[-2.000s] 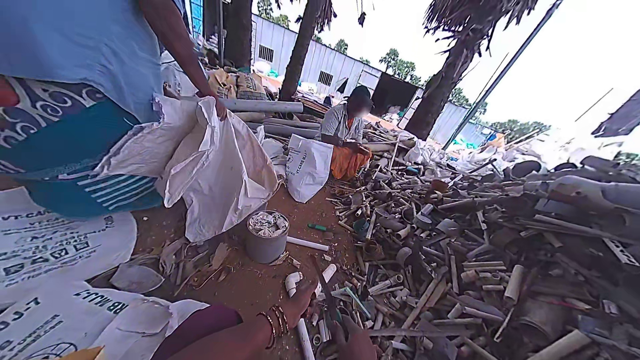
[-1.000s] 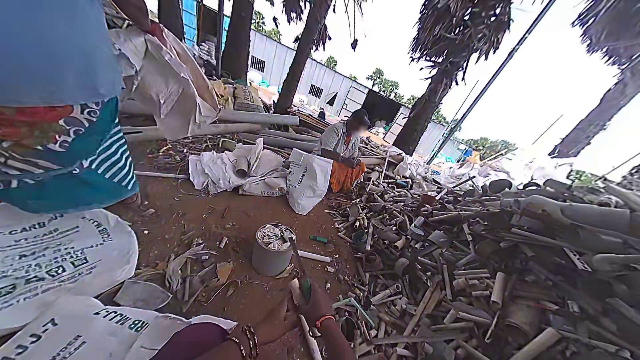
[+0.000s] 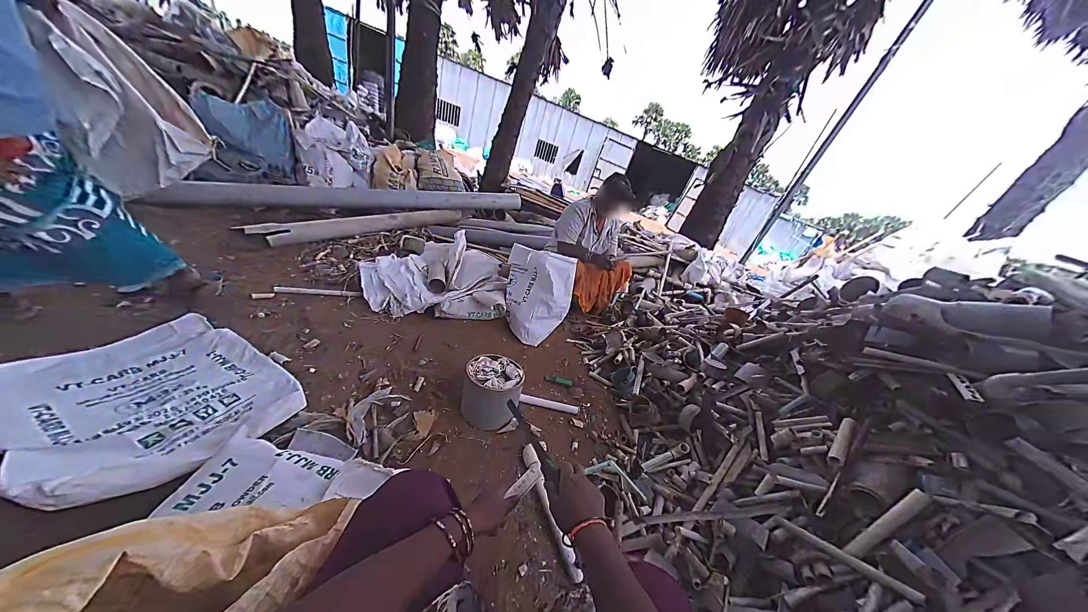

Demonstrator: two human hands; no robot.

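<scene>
My right hand [image 3: 576, 500], with an orange band at the wrist, grips a long dark-bladed knife [image 3: 529, 429] whose blade points up toward the bucket. My left hand [image 3: 495, 510], wearing bangles, is closed on a small pale piece [image 3: 523, 483], perhaps a strip of plastic. A white plastic pipe [image 3: 548, 510] lies slantwise between the hands; its lower end reaches past my right wrist. Beyond the hands, a grey bucket [image 3: 489, 406] stands on the soil, filled with pale scraps. Another short white pipe [image 3: 550, 404] lies against its right side.
A large heap of pipe offcuts [image 3: 816, 442] covers the right. Printed white sacks [image 3: 144, 408] lie at left, beside a yellowish sack [image 3: 170, 561]. A seated person [image 3: 591, 242] is near an upright white sack [image 3: 541, 293]. Another person's patterned skirt [image 3: 76, 229] shows at far left.
The standing person at left has moved farther left with the white sack. My left hand has come away from the pipe toward the left. The knife remains in my right hand.
</scene>
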